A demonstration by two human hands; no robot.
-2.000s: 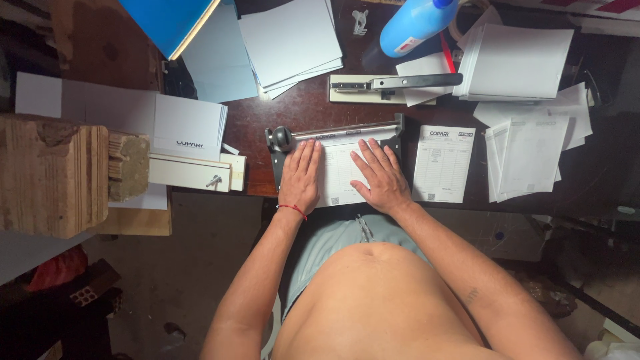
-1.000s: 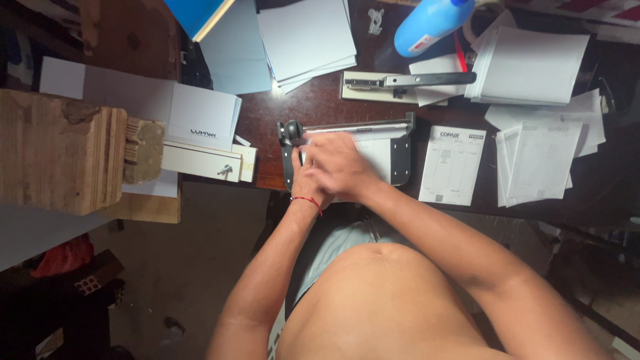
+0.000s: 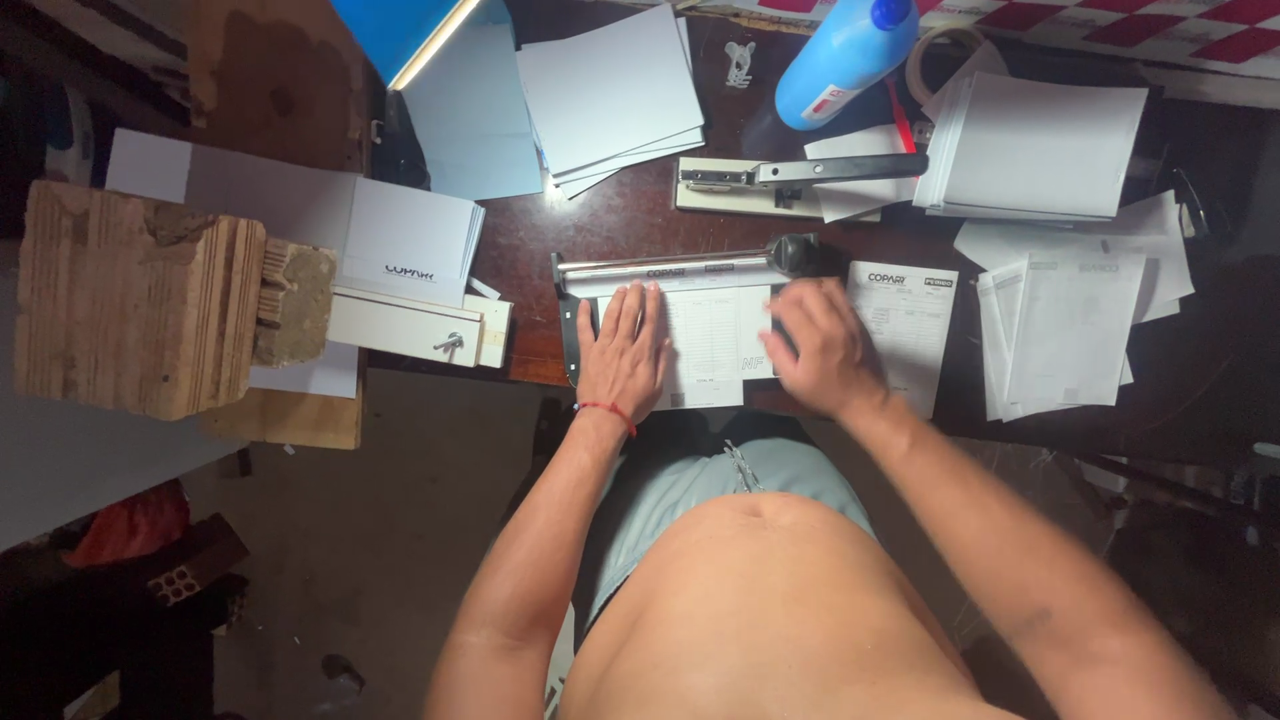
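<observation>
A printed form pad (image 3: 700,345) lies on a small black paper trimmer (image 3: 571,335), under its clear strip and metal rail. My left hand (image 3: 625,345) rests flat on the pad's left part, fingers pointing at the rail. The trimmer's black cutter head (image 3: 793,254) is at the rail's right end. Just below it, my right hand (image 3: 822,345) is half curled, slightly blurred, over the trimmer's right edge; no held thing shows in it. A second printed form pad (image 3: 905,330) lies right of the trimmer, close to my right hand.
A long-arm stapler (image 3: 840,168) and a blue bottle (image 3: 845,60) stand behind the trimmer. Paper stacks (image 3: 1040,145) and loose printed sheets (image 3: 1075,330) are at right. More white sheets (image 3: 615,90) lie at back left. A wooden block (image 3: 140,300) weighs down folded card at far left.
The cutter head has gone from the rail's left end to its right end. My right hand has moved from beside my left hand to the trimmer's right side.
</observation>
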